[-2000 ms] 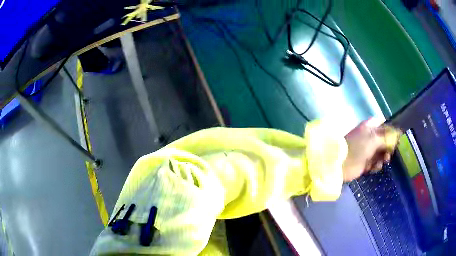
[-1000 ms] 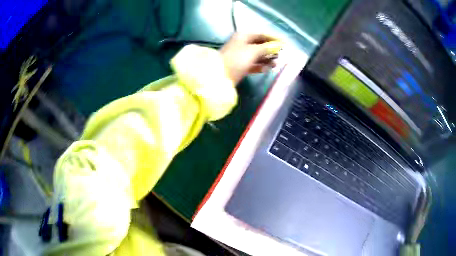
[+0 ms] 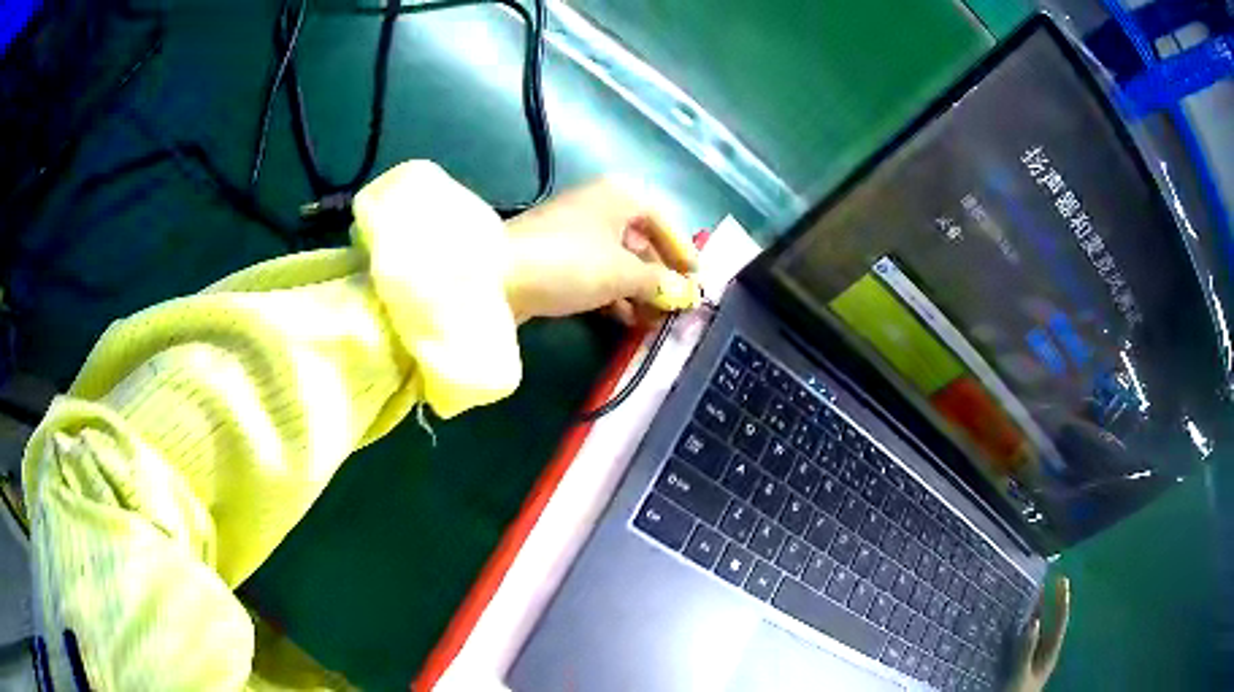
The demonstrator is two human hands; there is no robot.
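The grey laptop lies open on a red-edged tray with a white sheet. Its screen shows a dark page with a green and a red button. My left hand is at the laptop's left side near the hinge. Its fingertips, with yellow cots, pinch the end of a thin black cable; the plug itself is mostly hidden by the fingers. My right hand shows only as a few fingers at the laptop's right edge, partly hidden behind it; its grip cannot be made out.
Black cords lie looped on the green bench beyond my left forearm, with a plug end near my cuff. A shiny metal strip runs along the bench behind my hand. Blue shelving stands at the upper right.
The view has swung right onto the laptop. My left hand has come to the laptop's left side with the thin cable now visible in its fingers. My right fingers now show at the right edge.
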